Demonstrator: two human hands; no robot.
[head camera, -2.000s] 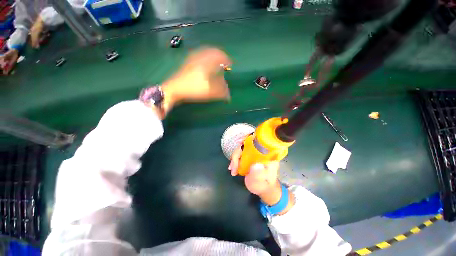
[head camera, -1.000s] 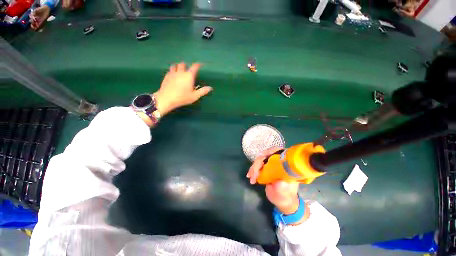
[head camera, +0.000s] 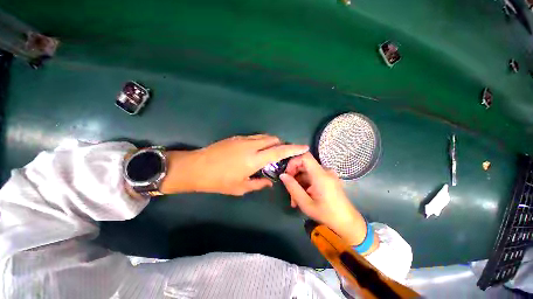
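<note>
A small dark square watch housing (head camera: 273, 169) with a silvery rim is between my two hands over the near strip. My left hand (head camera: 231, 166) grips it from the left, fingers over its far side and thumb at its near side. My right hand (head camera: 320, 190) has thumb and fingertips closed at its right edge; anything smaller between them is hidden. The orange and black electric screwdriver (head camera: 356, 263) is below my right hand, outside the fingers. A round dish (head camera: 349, 145) with a dotted pale surface sits just beyond my right hand.
Another housing (head camera: 132, 97) lies on the near strip at left. A housing (head camera: 390, 53) is on the brighter green belt, with several farther right. Tweezers (head camera: 453, 160), a white scrap (head camera: 437, 201) and a tan bit (head camera: 486, 166) lie at right, beside a black tray (head camera: 514, 225).
My left hand has come back from the belt and now grips a housing. My right hand has let go of the screwdriver and meets the left. The view has shifted lower and closer.
</note>
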